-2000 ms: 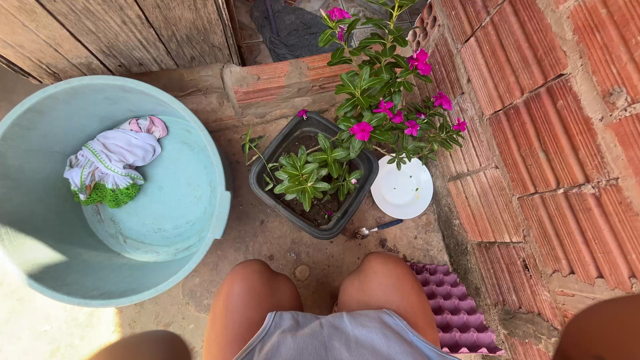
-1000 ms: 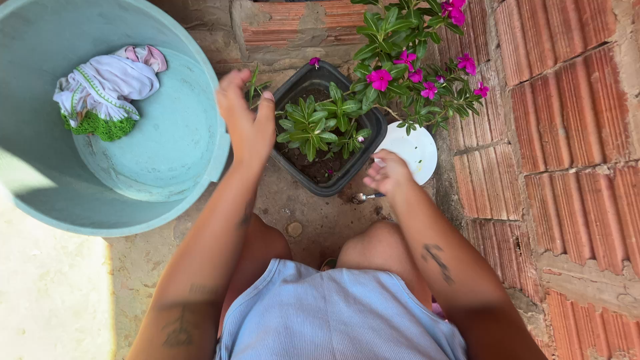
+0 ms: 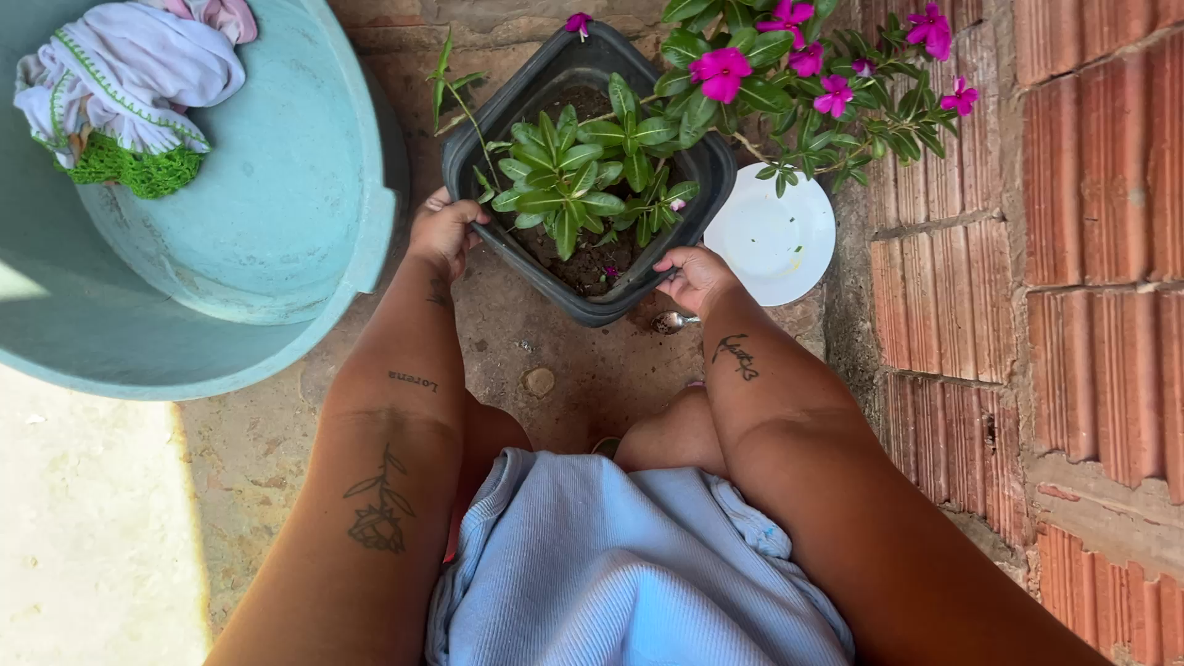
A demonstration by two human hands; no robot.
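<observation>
A square black plastic plant pot [image 3: 546, 275] holds soil and a leafy green plant [image 3: 564, 176], with pink-flowered stems [image 3: 721, 74] leaning out to the right. My left hand [image 3: 444, 231] grips the pot's left side, thumb over the rim. On the lower right side, my right hand [image 3: 694, 276] holds the rim, with the fingers partly hidden beneath it. A white plate [image 3: 777, 245] bearing small green bits lies right of the pot. Near my right hand, a metal spoon [image 3: 670, 322] with soil on it rests on the ground, its handle hidden by the hand.
At the left stands a large light-blue plastic tub [image 3: 368, 222] with a white cloth [image 3: 139, 79] edged in green crochet inside. A wall of ribbed red clay bricks [image 3: 1091, 185] runs along the right. My knees are just below the pot.
Both hands were out of view at first, then raised apart beside the pot. Now they have come down onto its rim, one at each side.
</observation>
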